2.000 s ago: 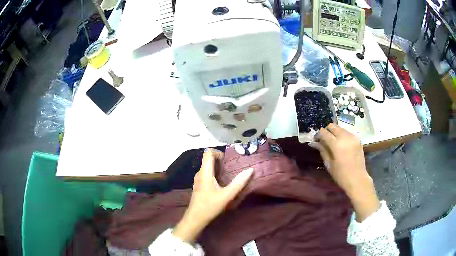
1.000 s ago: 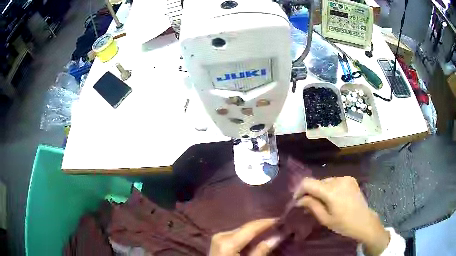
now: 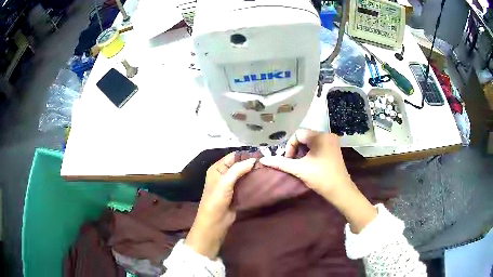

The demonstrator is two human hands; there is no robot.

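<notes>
The maroon-brown garment (image 3: pixel 270 186) lies under the white JUKI button sewing machine (image 3: pixel 259 78) and fills the lap. My left hand (image 3: pixel 220 186) holds the garment edge just left of the button clamp (image 3: pixel 270 151), thumb and fingers pinching the cloth. My right hand (image 3: pixel 316 162) is at the right side of the clamp, thumb and forefinger together on the cloth edge. Whether a button is between the fingers cannot be seen. The clamp is partly hidden by my fingers, and the machine bed is covered by the cloth.
The black-button tray (image 3: pixel 348 113) and white-button tray (image 3: pixel 397 138) stand right of the machine head. A green-handled screwdriver (image 3: pixel 399 80) and control panel (image 3: pixel 377 22) are behind them. A mobile phone (image 3: pixel 117 87) lies left. A green bin (image 3: pixel 46 216) stands at lower left, with garment cloth trailing beside it.
Both hands have moved up from the lap to the clamp. The garment edge they held lower right is now under the machine head, covering the bed that showed before.
</notes>
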